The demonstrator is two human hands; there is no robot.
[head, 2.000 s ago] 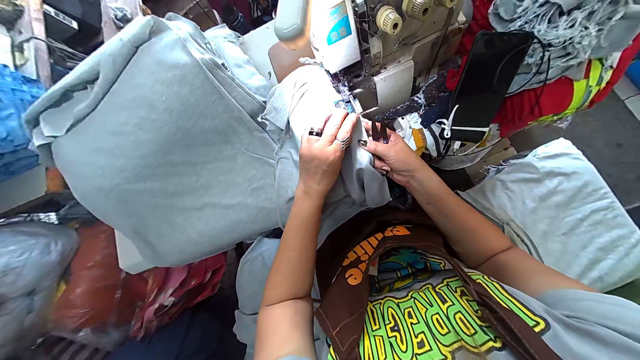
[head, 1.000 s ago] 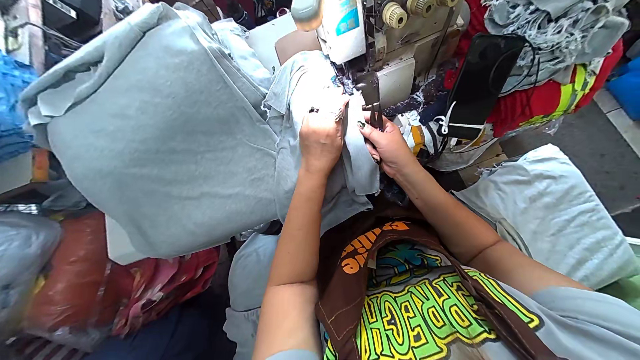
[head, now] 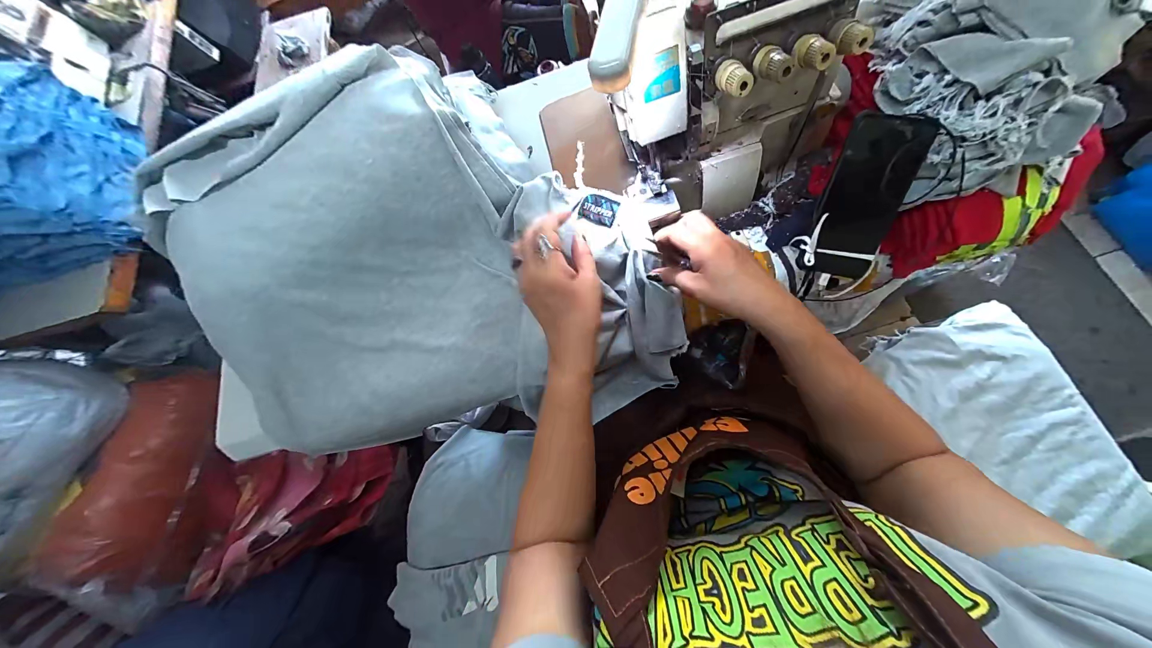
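Note:
Light grey knit fabric (head: 351,252) lies over the table left of an overlock sewing machine (head: 711,117). Its near end is bunched below the presser foot (head: 652,189), with a small dark label (head: 597,210) facing up and a white thread chain beyond it. My left hand (head: 560,274) rests on the bunched cloth just below the label, fingers bent and slightly blurred; whether it pinches the cloth cannot be told. Close to the presser foot, my right hand (head: 706,265) has its fingertips curled at the right edge of the cloth; its grip is partly hidden.
A black phone (head: 877,193) with a white cable stands right of the machine. Frayed grey pieces (head: 990,99) lie on red fabric behind it. A pale folded cloth stack (head: 1008,423) is at the right. Blue fabric (head: 63,162) and plastic-wrapped bundles (head: 126,486) are at the left.
The cloth near the machine has been turned or shifted, and its label now shows. My hands have moved apart. The dark tool seen at my right hand earlier is no longer visible there.

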